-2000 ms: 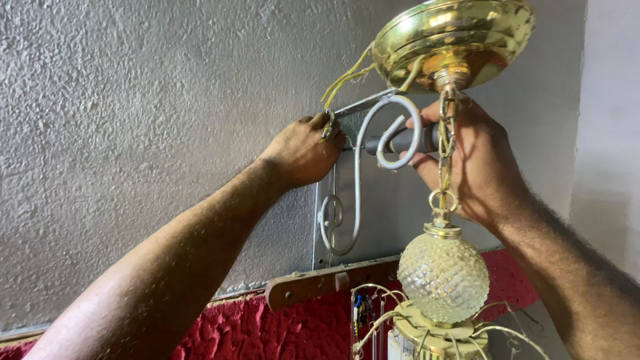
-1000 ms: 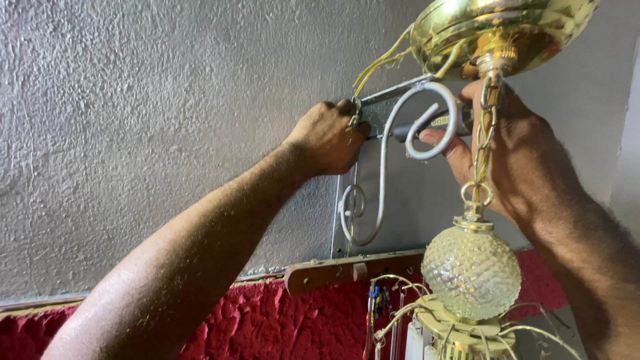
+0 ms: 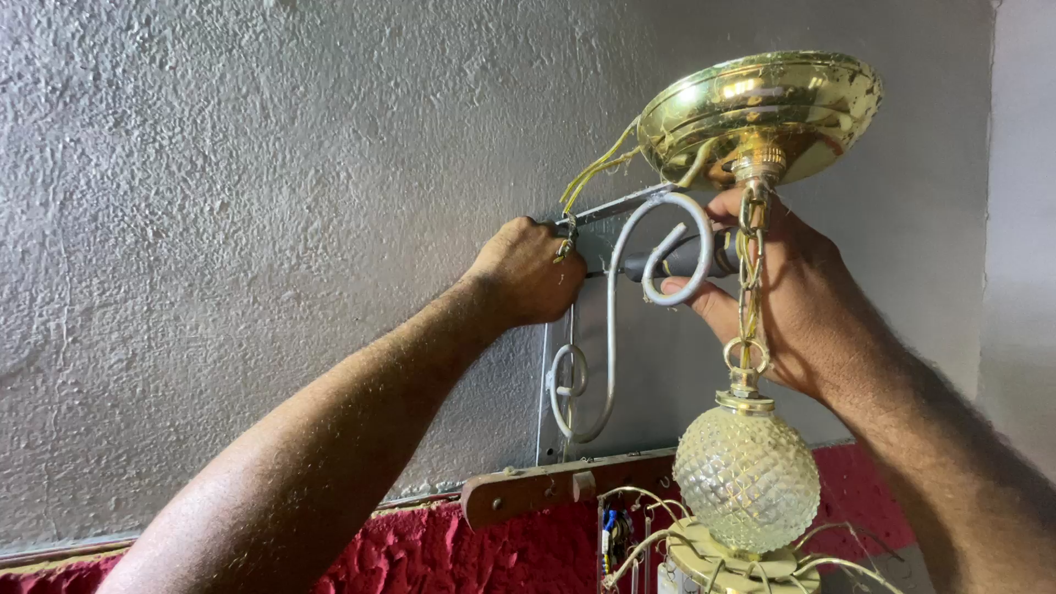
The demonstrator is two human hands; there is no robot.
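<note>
My right hand (image 3: 775,289), behind a brass chain (image 3: 749,280), grips the dark handle of a screwdriver (image 3: 685,254). Its thin shaft points left toward my left hand (image 3: 535,268), which is closed at the wall end of a metal bracket (image 3: 623,205); what its fingers grip is hidden. A white scrolled metal brace (image 3: 612,330) curves below the bracket. Yellow wires (image 3: 596,169) run from the brass canopy (image 3: 759,107) to twisted ends by my left knuckles. The chain carries a textured glass globe (image 3: 747,478).
Thin curved arms spread from a brass-coloured disc (image 3: 726,561) under the globe. Behind is a wooden rail with hooks (image 3: 528,491), where small items hang, on a red textured wall (image 3: 429,549). A grey textured wall (image 3: 247,206) rises at the left.
The view has shifted, with more of the canopy in sight than a second ago. Both hands stay at the bracket and the screwdriver.
</note>
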